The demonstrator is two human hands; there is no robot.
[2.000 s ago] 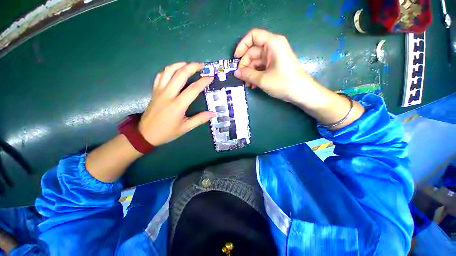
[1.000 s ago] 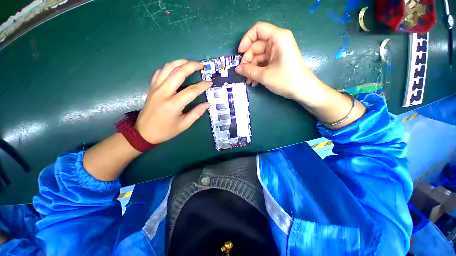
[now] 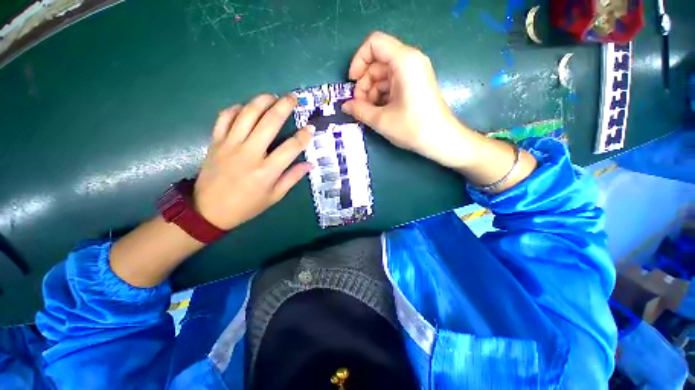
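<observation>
An open phone body [image 3: 341, 175] lies on the green bench in front of me, silvery-white with black patches and circuitry at its far end. A black patch [image 3: 330, 116] lies across it just below the circuitry. My left hand [image 3: 248, 160] rests at the phone's left edge, fingers apart, with fingertips touching the edge. My right hand [image 3: 392, 95] is at the far right corner, thumb and fingertips at the black patch's right end. Whether something is pinched between them cannot be seen.
At the far right are a red bin [image 3: 629, 27] with tan parts, a white strip with black shapes [image 3: 614, 97], a slim dark tool [image 3: 665, 46] and curved beige pieces [image 3: 565, 69]. A green-and-white flat item [image 3: 535, 130] lies by my right wrist.
The whole view has shifted, so bench items appear slightly further left. Both hands stay at the phone, and my right thumb is still at the black patch's right end.
</observation>
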